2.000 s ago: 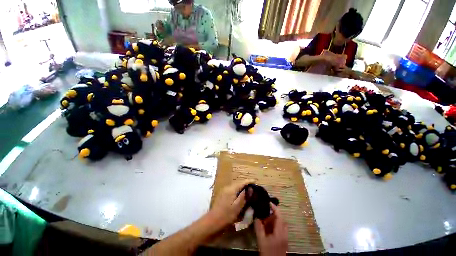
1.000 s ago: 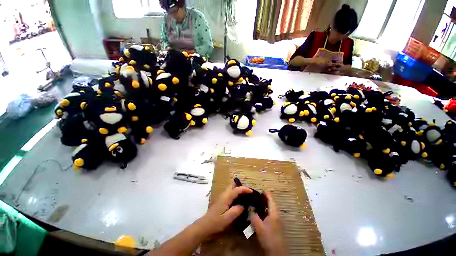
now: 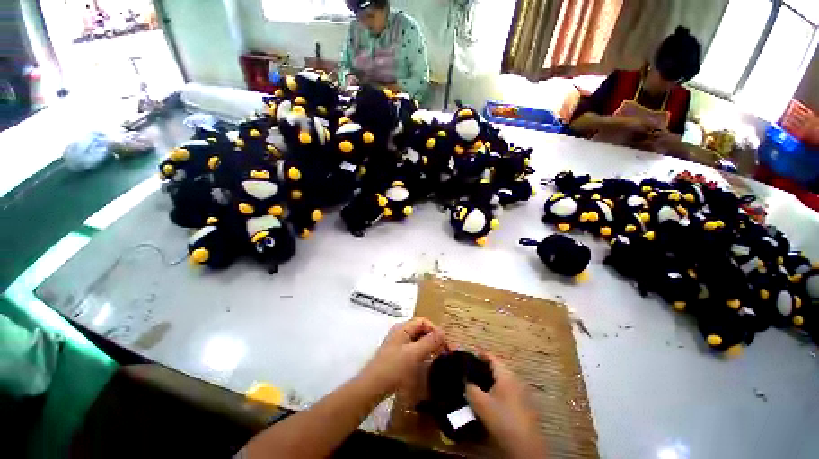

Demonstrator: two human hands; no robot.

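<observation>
A black plush penguin (image 3: 456,369) is held over the near part of the brown corrugated cardboard pad (image 3: 530,345). A small white label (image 3: 461,417) shows on its near side. My right hand (image 3: 507,408) grips the plush from the right, thumb on top. My left hand (image 3: 409,354) is at its upper left, thumb and fingertips pinched together. I cannot tell whether the left fingertips hold the plush or a needle. No needle or thread can be made out. A slim grey tool (image 3: 377,303) lies left of the pad.
A large pile of penguins (image 3: 314,179) is at the back left, another (image 3: 700,242) at the right. A single penguin (image 3: 563,255) lies between them. A yellow patch (image 3: 265,393) is at the near table edge. Two people sit across the table.
The view has shifted, so the scene sits further right. My left hand has moved from gripping the plush's left side to its upper left, fingertips now pinched. The label shows flatter and wider.
</observation>
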